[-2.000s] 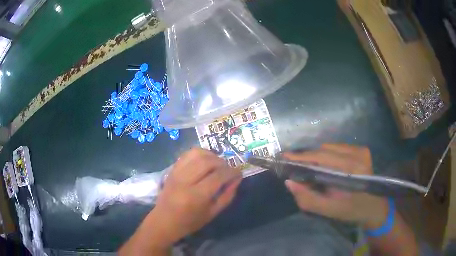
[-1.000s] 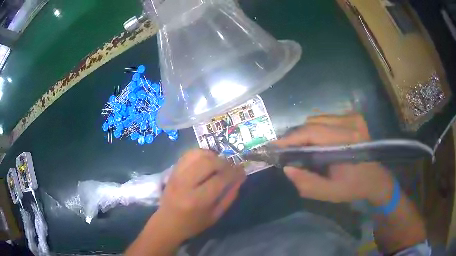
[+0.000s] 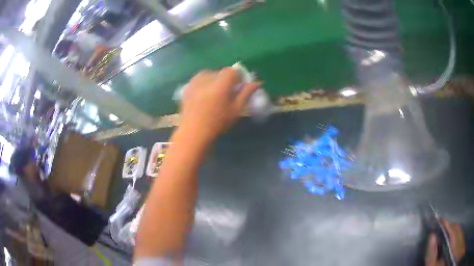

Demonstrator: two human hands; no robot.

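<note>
My left hand (image 3: pixel 210 101) is raised over the rusty belt rail, closed on a blurred white bundle (image 3: pixel 260 103), which looks like the unit with its bagged cord; its details cannot be made out. My right hand (image 3: pixel 454 243) is at the lower right, cut off by the picture's edge, and holds the dark soldering iron (image 3: pixel 432 226). The pile of blue disc components (image 3: pixel 317 163) lies on the dark mat between my hands.
The clear fume hood (image 3: pixel 397 150) hangs right of the blue pile. Two open white housings (image 3: pixel 133 163) with bagged cords (image 3: pixel 123 210) lie left of my forearm. Beyond are a cardboard box (image 3: pixel 83 163), the green belt (image 3: pixel 301 57) and, at far left, a person's arm.
The view has swung left. My left hand has left the work spot under the hood and moved out to the belt with the white bundle. My right hand with the iron now shows at the lower right.
</note>
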